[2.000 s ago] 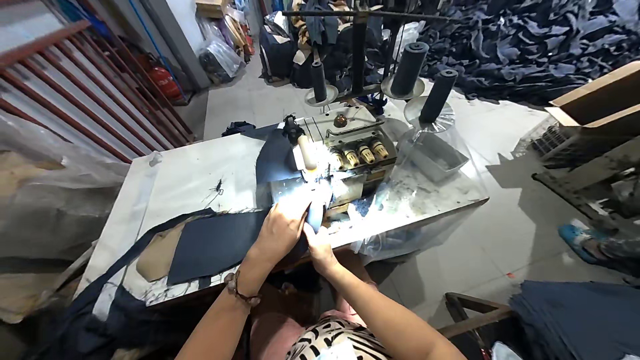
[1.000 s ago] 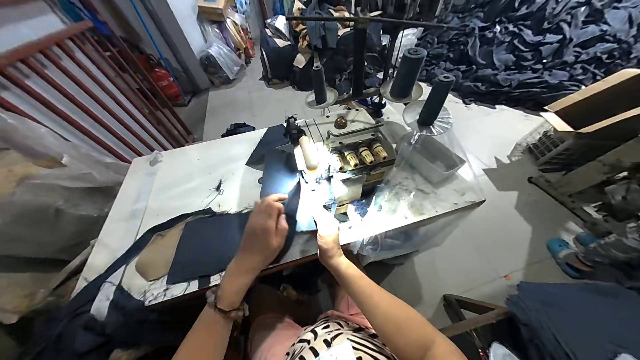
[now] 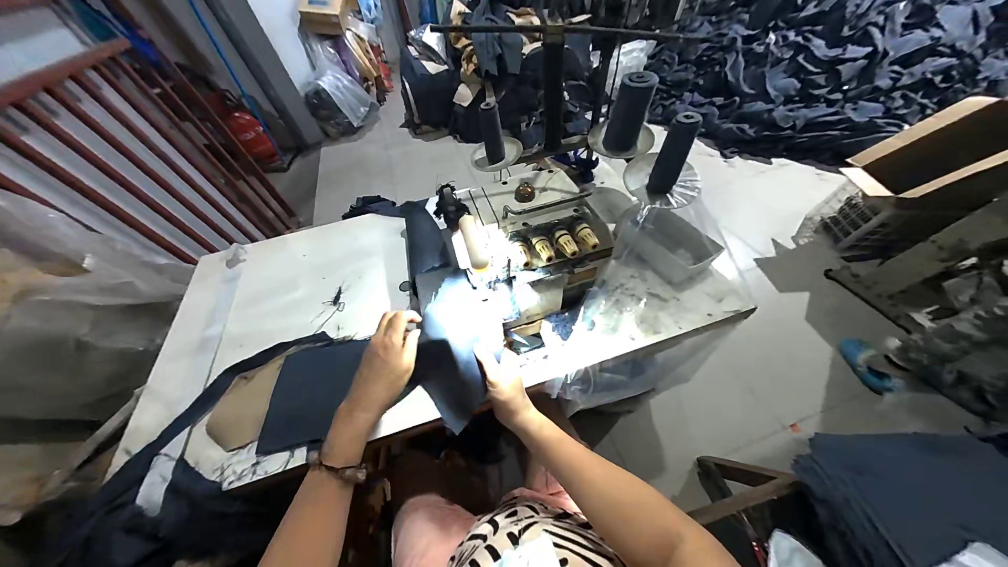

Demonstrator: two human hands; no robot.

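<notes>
A dark blue fabric piece point(image 3: 455, 354) lies at the front of an overlock sewing machine point(image 3: 551, 244), under its bright lamp, and hangs over the table's front edge. My right hand point(image 3: 504, 383) grips the fabric's right edge between thumb and fingers. On the other side my left hand point(image 3: 394, 350) pinches the fabric's left edge with bent fingers. Another dark strip of fabric point(image 3: 425, 240) lies behind, left of the machine head. Left of my left hand, a flat dark fabric panel point(image 3: 307, 394) rests partly over a tan piece point(image 3: 240, 409).
Dark thread cones point(image 3: 630, 114) stand on the machine's rack. A clear plastic bin point(image 3: 673, 248) sits on the table's right side. Stacked dark fabric point(image 3: 906, 488) is at lower right, a cardboard box point(image 3: 929, 150) further back. A person's foot in a blue sandal point(image 3: 866, 366) shows at right.
My left hand has moved left, and my right hand has come lower, away from the machine. The fabric between them now spreads wider and hangs over the front edge.
</notes>
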